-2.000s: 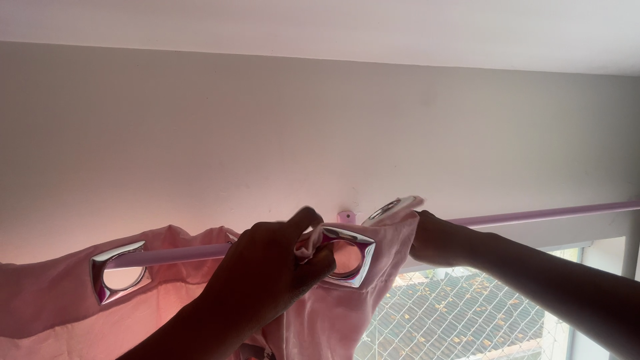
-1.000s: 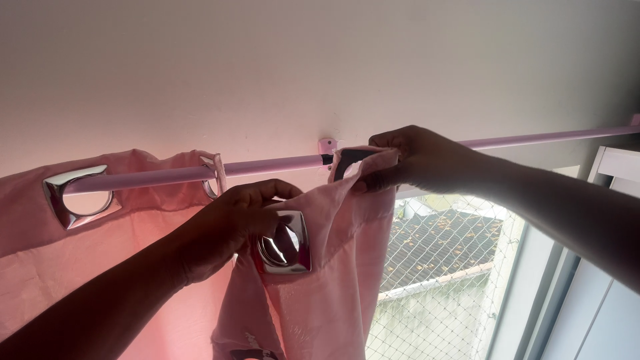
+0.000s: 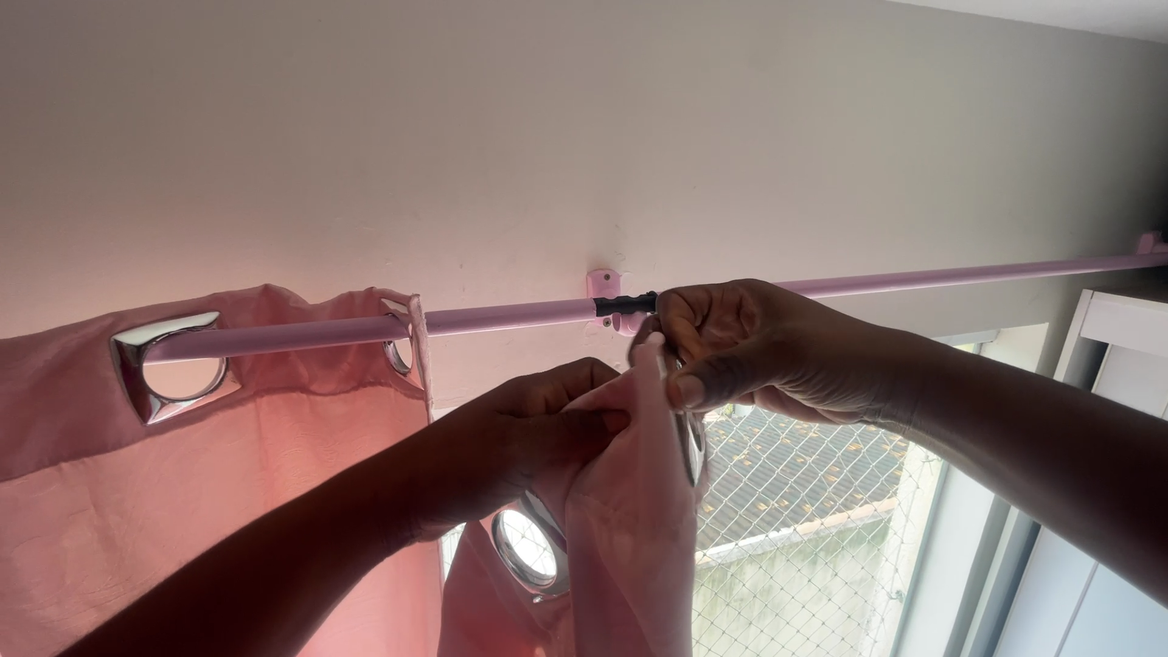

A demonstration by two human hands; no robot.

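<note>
A pink grommet curtain (image 3: 630, 529) hangs from my two hands just below a pink curtain rod (image 3: 511, 318). My left hand (image 3: 538, 438) pinches its top edge, and my right hand (image 3: 757, 351) grips the same edge close to the rod. One silver grommet (image 3: 529, 547) shows below my left hand; another, seen edge-on, is under my right fingers. Black wrapping (image 3: 625, 304) covers the rod beside a pink wall bracket (image 3: 604, 281). At the left, another pink curtain section (image 3: 301, 438) is threaded on the rod through square silver grommets (image 3: 178, 367).
Behind the hands is a window with a mesh net (image 3: 794, 511), a tiled roof outside. A white cabinet (image 3: 1109, 365) stands at the right, below the rod's far end bracket (image 3: 1150, 244). The wall (image 3: 456, 164) rises above the rod.
The held curtain edge has moved off the rod's line to below it, uncovering the black wrapping. My hands have come closer together since one second ago.
</note>
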